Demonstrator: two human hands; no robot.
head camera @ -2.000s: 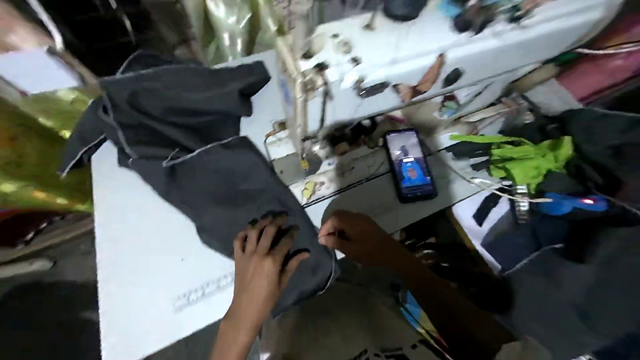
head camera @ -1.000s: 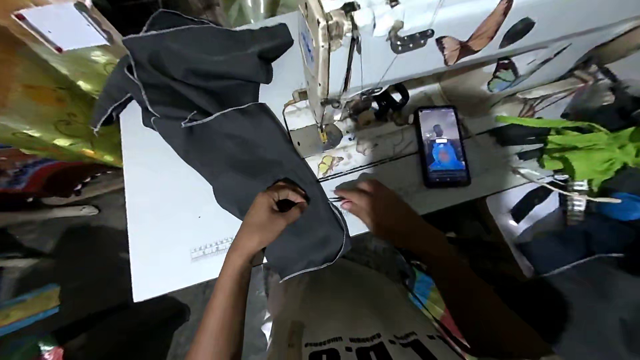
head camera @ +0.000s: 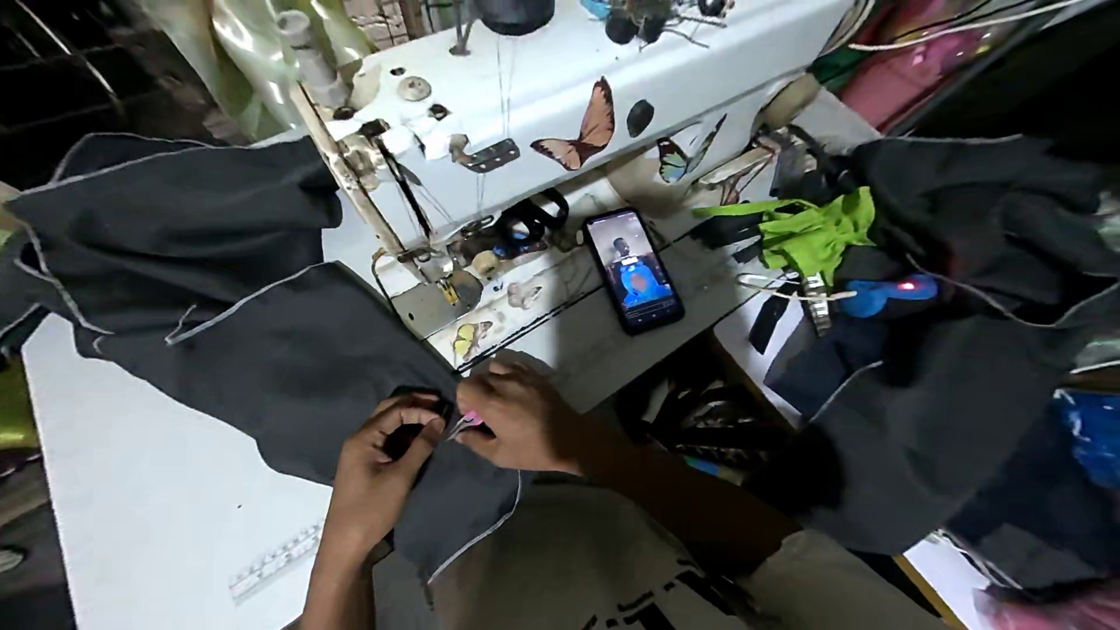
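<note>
Dark grey fabric with pale overlocked edges (head camera: 324, 350) lies over the white table, left of and below the sewing machine's needle area. My left hand (head camera: 385, 455) pinches a raised fold of this fabric between thumb and fingers. Close beside it on the right, my right hand (head camera: 521, 416) is closed around a small metal tool with a pink part (head camera: 465, 423), perhaps thread snips; its tip is at the pinched fold. The sewing machine (head camera: 560, 114), white with butterfly stickers, stands just beyond, its presser foot and needle plate (head camera: 437, 302) beside the fabric's edge.
A smartphone (head camera: 633, 271) with a lit screen lies on the machine bed. To the right are bright green cloth (head camera: 818, 232), a wristwatch (head camera: 816, 304), a blue object with a red light (head camera: 888, 293) and more dark fabric (head camera: 945, 411). A ruler (head camera: 276, 560) lies at lower left.
My right hand has come up against my left at the fabric, with the metal tool visible between them. My left hand was flat on the fabric two seconds ago; now it pinches a fold.
</note>
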